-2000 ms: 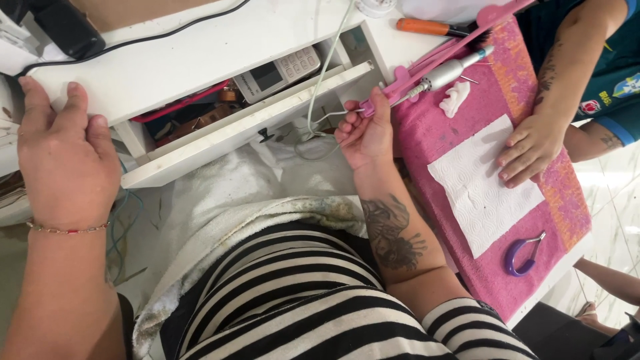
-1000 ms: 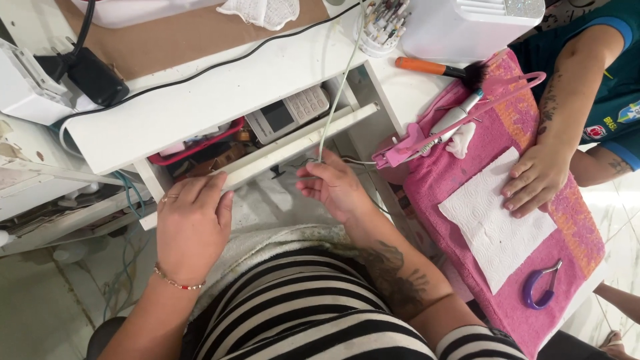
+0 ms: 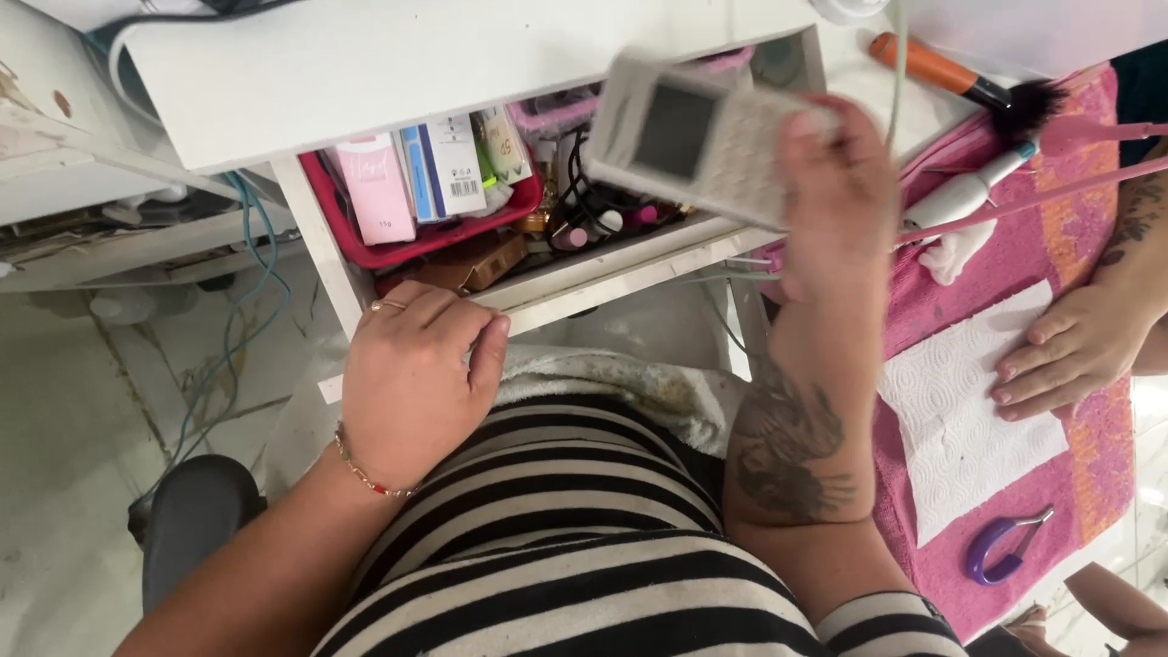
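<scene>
My right hand (image 3: 835, 201), blurred, grips a pale card terminal (image 3: 693, 137) with a dark screen and keypad, above the open drawer (image 3: 620, 278). My left hand (image 3: 420, 365) rests on the drawer's front edge at its left end, fingers bent over it. Inside the drawer a red tray (image 3: 365, 251) holds small boxes, among them a pink one (image 3: 374, 187). Beside it lie nail polish bottles (image 3: 572, 239), a brown box (image 3: 484, 265) and a black cable.
At right, another person's hand (image 3: 1058, 351) lies on a paper towel (image 3: 976, 415) over a pink towel (image 3: 922, 575). Purple-handled nippers (image 3: 999, 547), a white handpiece (image 3: 958, 196) and an orange-handled brush (image 3: 940, 68) are near. A teal cable (image 3: 260, 274) hangs at left.
The card terminal lay in the drawer in both earlier frames; my right hand now holds it raised. The drawer stands further open. My left hand was on the white desktop two seconds ago, then on the drawer edge.
</scene>
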